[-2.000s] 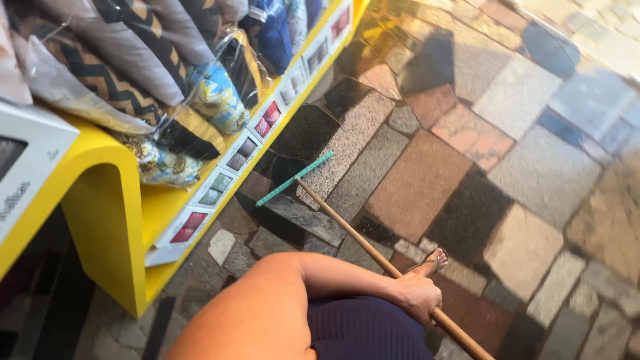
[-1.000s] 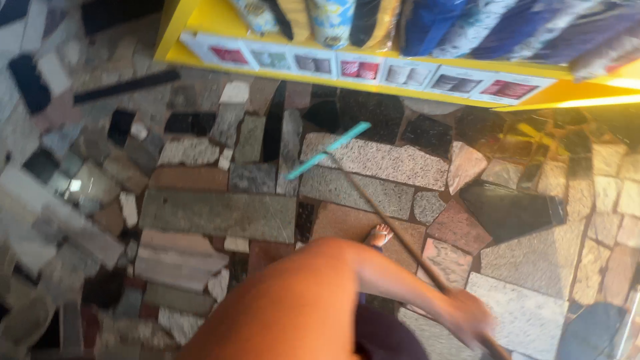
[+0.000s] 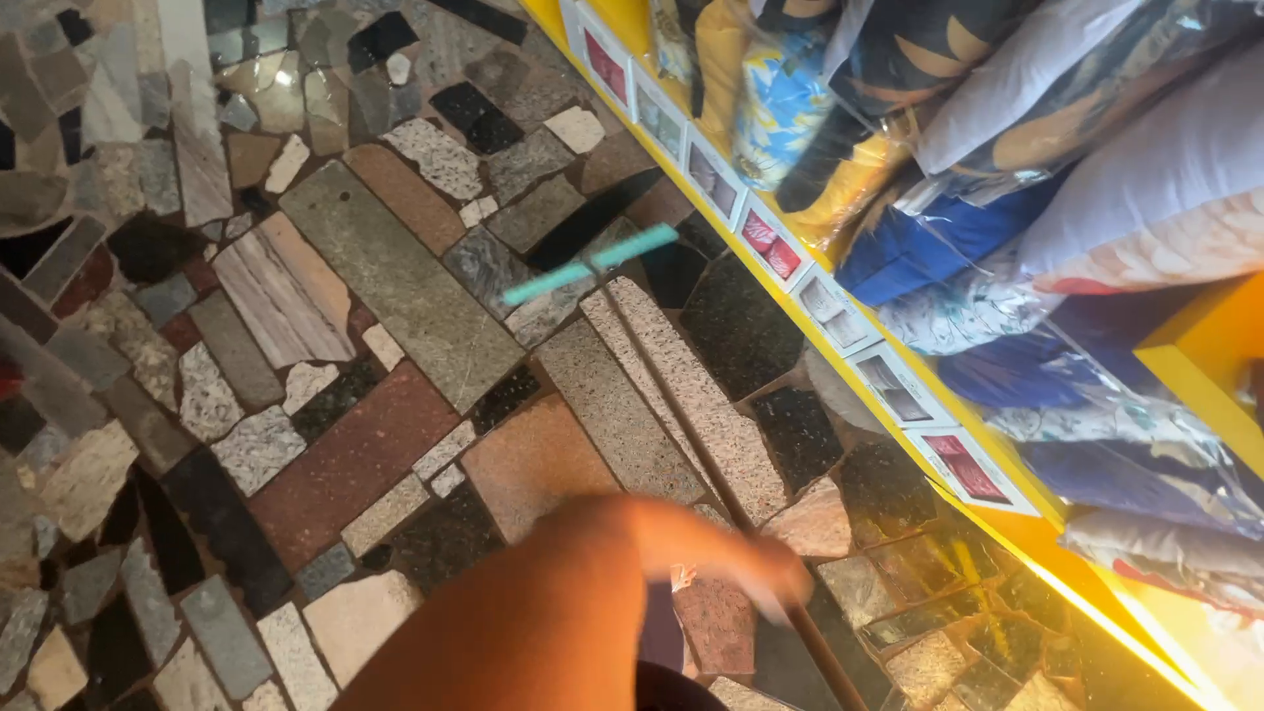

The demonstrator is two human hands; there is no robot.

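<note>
My left hand (image 3: pixel 780 575), slightly blurred, is closed around the long wooden handle (image 3: pixel 713 476) of a floor squeegee or similar T-shaped tool. The tool's narrow turquoise head (image 3: pixel 591 264) lies low over the stone-paved floor, close to the yellow display shelf. From the hand, the handle runs up and left to the head, and down past the bottom edge of the view. My left forearm and elbow cross the lower middle, hiding part of the floor. A bit of my foot (image 3: pixel 683 576) shows beneath the arm. My right hand is not in view.
A yellow display shelf (image 3: pixel 1032 484) runs diagonally along the right, with picture cards (image 3: pixel 772 240) on its edge. Plastic-wrapped cushions or bedding (image 3: pixel 1145 178) fill it. The floor (image 3: pixel 415 286) is irregular stone pieces in several colours, shiny in places.
The view has turned strongly, so the shelf now stands at the right instead of the left or top. My left hand stays on the handle throughout.
</note>
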